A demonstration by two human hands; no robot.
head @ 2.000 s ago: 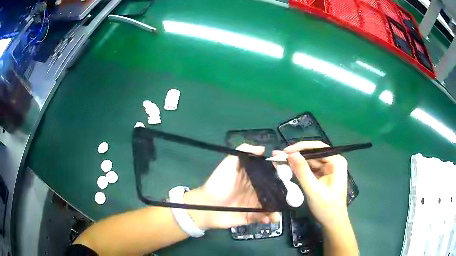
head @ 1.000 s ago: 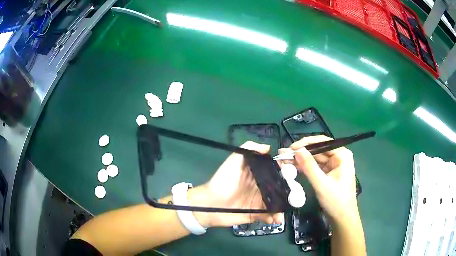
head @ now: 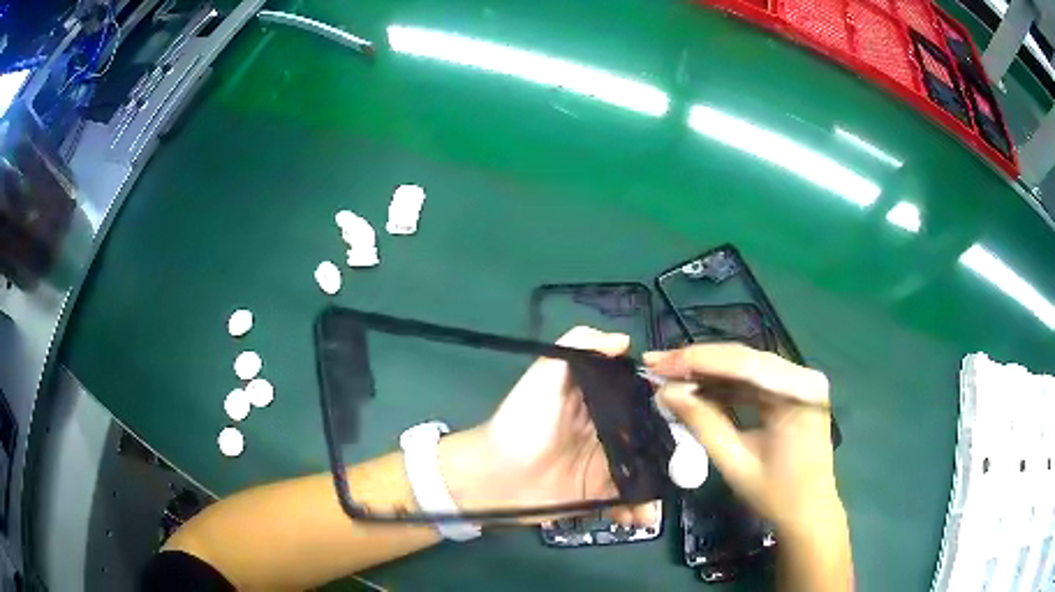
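Note:
My left hand (head: 544,445), with a white band (head: 429,472) on the wrist, holds a black phone middle frame (head: 347,419) raised and tilted above the mat. Its large open window points left and its solid end lies across my palm. My right hand (head: 752,405) is at the frame's solid end, thumb and fingers pinched together at its upper corner. A small pale tip of the tweezers (head: 651,375) shows at the fingertips; the dark tweezer body is hidden. White finger cots (head: 687,460) show just below the right fingers; whose fingers they cover is unclear.
More black middle frames (head: 602,534) lie behind and beside my hands on the green mat (head: 498,174). Several white discs (head: 240,323) and small white rolls (head: 405,209) lie left. A red tray (head: 856,52) stands far right, a white sheet-like tray (head: 1006,474) near right. Metal equipment is left.
The held frame has tilted, its left end sitting lower. My right hand has turned, so the dark tweezer body that pointed right is out of sight.

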